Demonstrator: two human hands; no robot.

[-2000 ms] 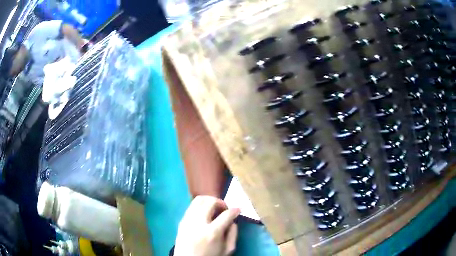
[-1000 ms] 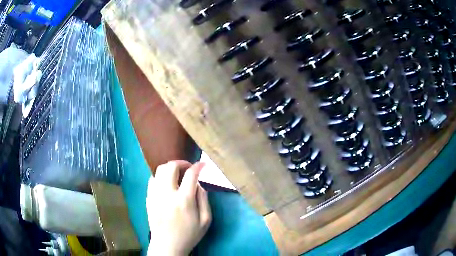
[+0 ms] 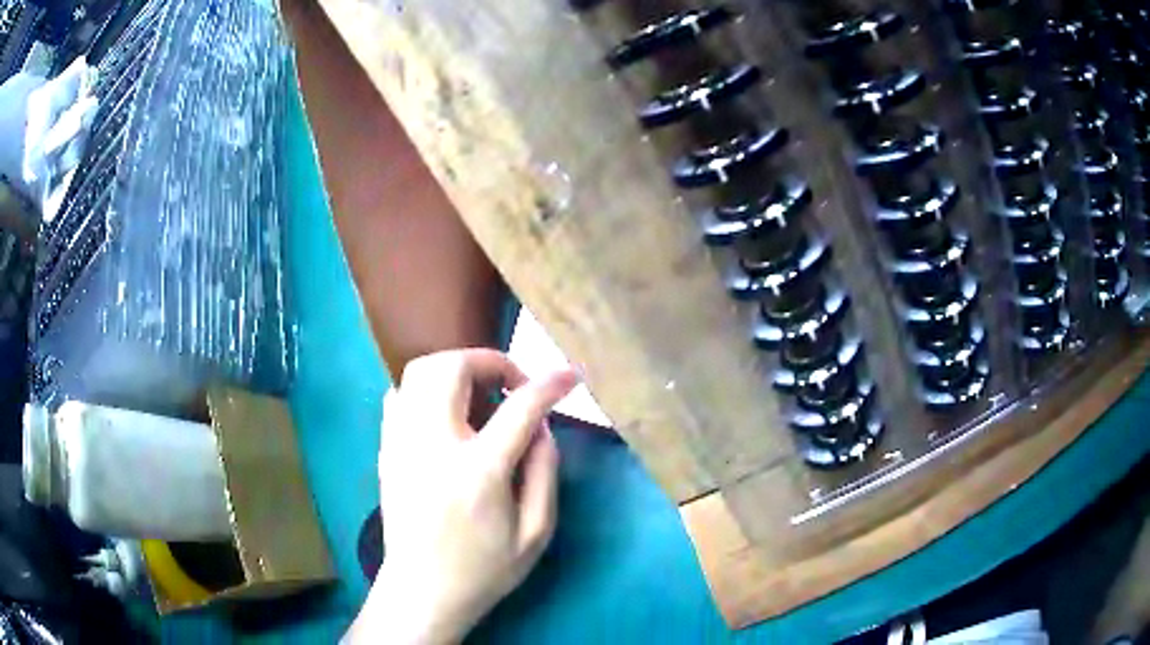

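My left hand reaches up from the bottom, left of the board. Its thumb and curled index finger close on the edge of a white card or small box under the board's side; a dark edge shows below it. The worn brown board slopes above the bench and bears a clear plastic tray. Glossy black round parts stand on edge in columns in the tray. My right hand cannot be made out; a blurred skin-toned patch at the lower right edge is unclear.
Stacked clear trays stand at the left with a white crumpled item on them. Below are a white bottle, an open carton, a yellow ring and small nozzle bottles. The bench top is teal.
The view has shifted closer to the board's near part. My left hand stays at the white item beneath the board's side. The black parts show no clear change.
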